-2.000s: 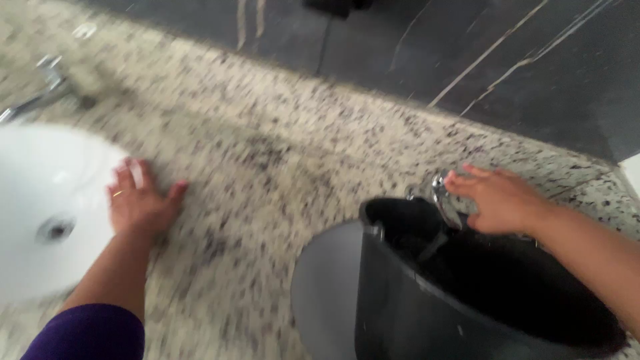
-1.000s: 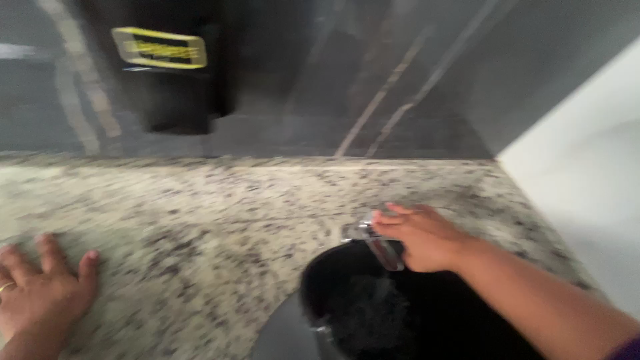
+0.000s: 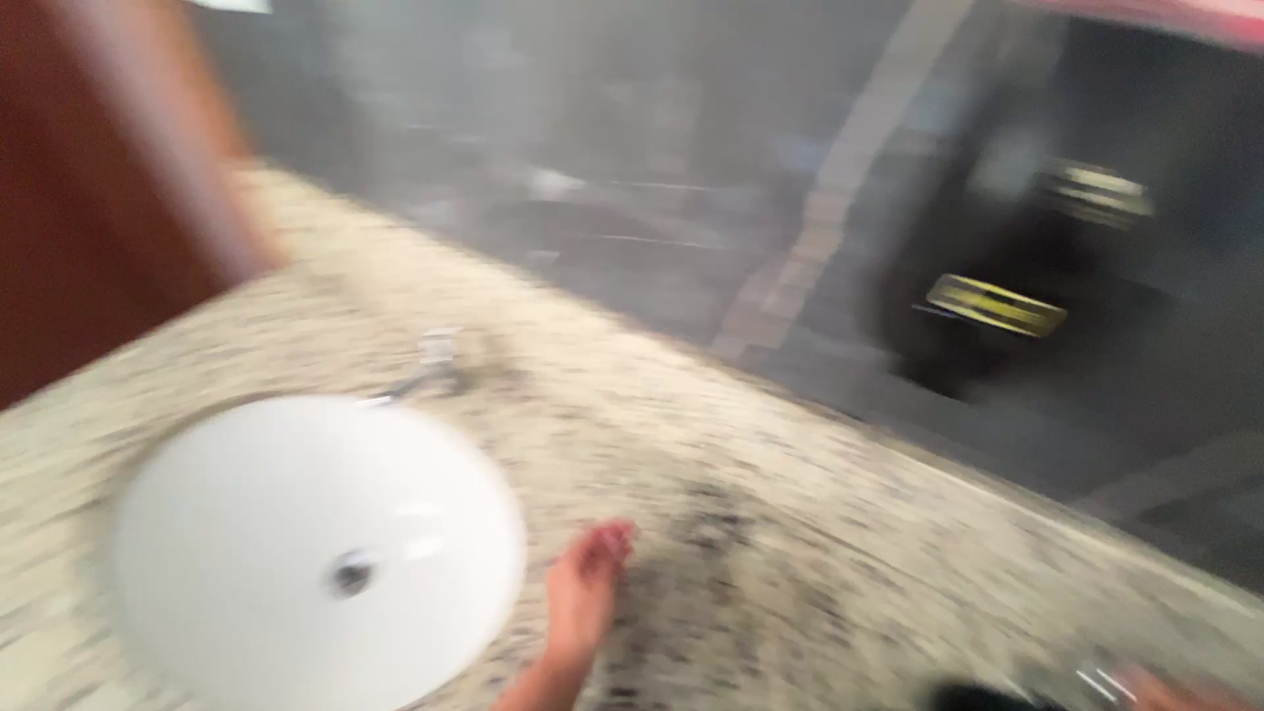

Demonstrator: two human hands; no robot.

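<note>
My left hand (image 3: 591, 568) is on or just above the speckled granite countertop (image 3: 671, 474), right of a round white sink basin (image 3: 247, 513) with a metal drain (image 3: 351, 574). It looks partly curled and blurred, and I see nothing held in it. Behind the basin stands a chrome faucet (image 3: 434, 360). At the bottom right edge, part of my right hand (image 3: 1170, 691) shows beside a blurred chrome faucet (image 3: 1098, 683); whether it grips the faucet cannot be told. The rim of a black bucket (image 3: 978, 697) is just visible to its left, mostly cut off by the frame.
A dark, veined stone wall (image 3: 632, 197) rises behind the countertop. On it hangs a black dispenser (image 3: 948, 346) with a yellow label (image 3: 997, 305). A reddish-brown panel (image 3: 89, 197) borders the counter at the upper left.
The view has swung left, bringing the whole basin into sight and most of the bucket out of it. My left hand, spread flat on the counter earlier, now looks partly curled.
</note>
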